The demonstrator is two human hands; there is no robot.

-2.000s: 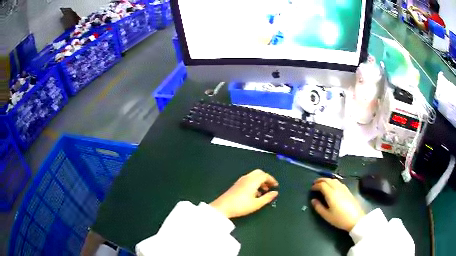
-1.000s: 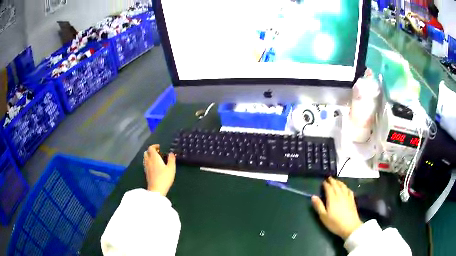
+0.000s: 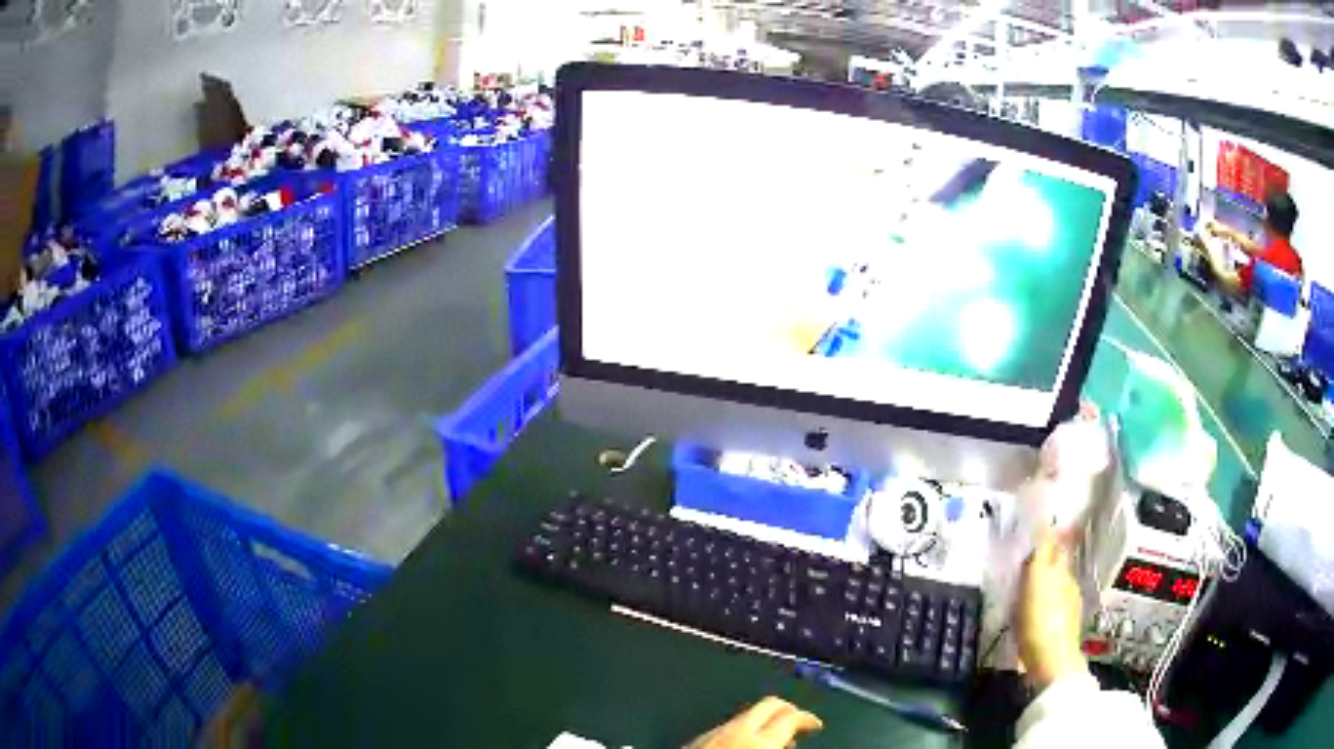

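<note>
My right hand (image 3: 1050, 612) is raised at the right of the keyboard, its fingers against the lower part of a pale pinkish bottle-like thing (image 3: 1072, 471). Its fingertips are blurred, so whether it grips the bottle cannot be told. My left hand (image 3: 764, 723) is low at the bottom edge and partly cut off; what its fingers hold, if anything, is hidden. The black keyboard (image 3: 754, 582) lies in front of the monitor (image 3: 819, 442). A blue pen (image 3: 882, 695) lies just below the keyboard.
A blue parts bin (image 3: 768, 495) and a white round device (image 3: 907, 515) stand below the monitor. The power supply (image 3: 1141, 615) with red digits and leads is at the right. A blue mesh crate (image 3: 161, 615) stands at left. A person in red (image 3: 1276, 252) is far right.
The view has tilted up. My right hand has moved from the desk by the mouse up to the bottle. My left hand has left the keyboard's left end and moved right and nearer to me.
</note>
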